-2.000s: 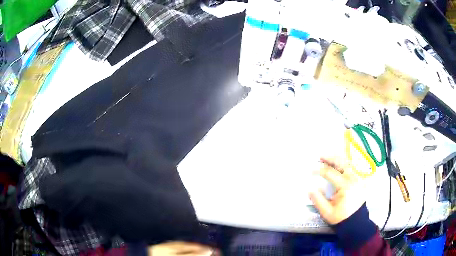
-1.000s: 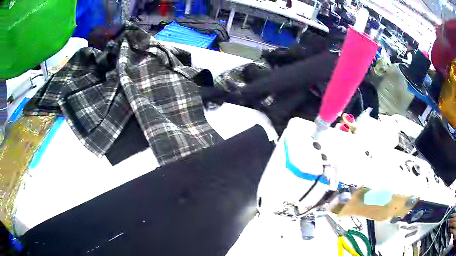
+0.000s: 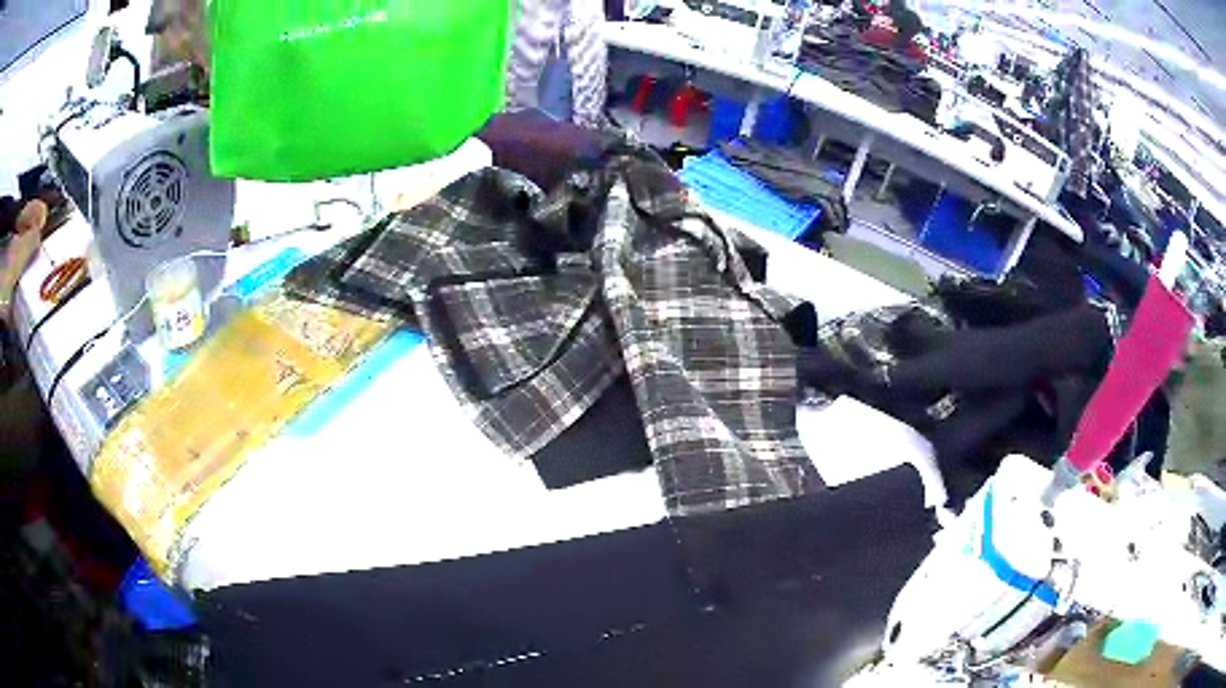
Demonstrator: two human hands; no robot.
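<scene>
The black fabric panel (image 3: 578, 591) lies across the bottom of the view, with a pale dashed line near the lower edge. The plaid fabric (image 3: 713, 363) is heaped on the table behind it and touches its far edge. The white sewing machine head (image 3: 988, 571) with a blue stripe stands at the lower right, beside the black panel. Its needle area is cut off or unclear. Neither my left hand nor my right hand is in the picture.
A pink holder (image 3: 1133, 370) rises above the machine. A green bag (image 3: 356, 88) hangs at the upper left beside a grey fan-like unit (image 3: 155, 202). Brown tape-covered board (image 3: 242, 403) edges the table. Dark cloth (image 3: 1008, 363) lies behind the machine. A person's legs show at the top.
The view has swung up and left. The machine has shifted right and down in the picture, and the shears are out of view. Both hands, seen two seconds ago, are gone from the picture.
</scene>
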